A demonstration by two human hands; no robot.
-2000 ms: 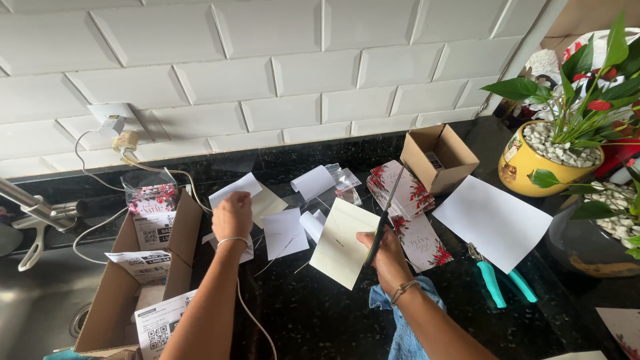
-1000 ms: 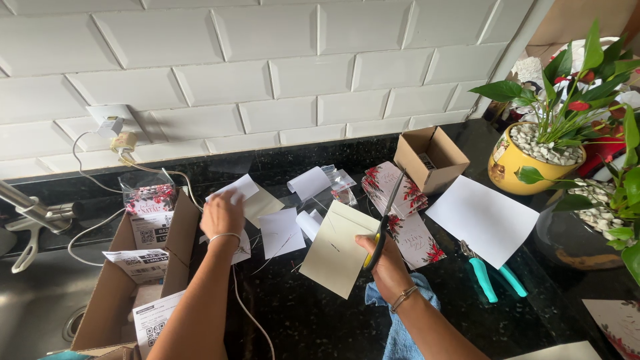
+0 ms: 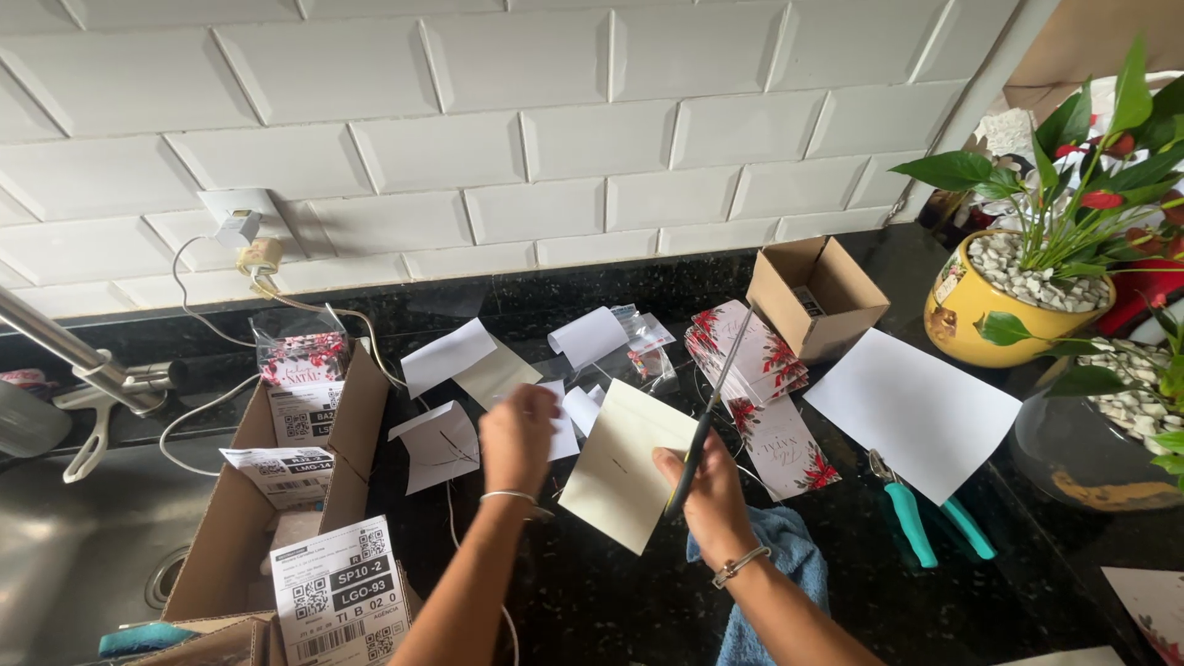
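My right hand grips scissors with dark handles, their long blades pointing up and away, and its thumb rests on the edge of a cream card bearing a small dark mark. My left hand, slightly blurred, hovers left of that card, near a second cream sheet and white paper pieces; whether its fingers hold anything is hidden. One white slip with thin dark strands on it lies left of my left hand. A curled white paper lies beyond my hands, beside clear plastic bags.
Left, a long cardboard box with printed labels stands by the sink. Floral cards, a small carton, white paper, teal-handled pliers or pruners, a blue cloth and a yellow plant pot occupy the right side.
My left hand has moved from the white paper at the upper left toward the cream card. The slip with dark strands now shows to the left of that hand.
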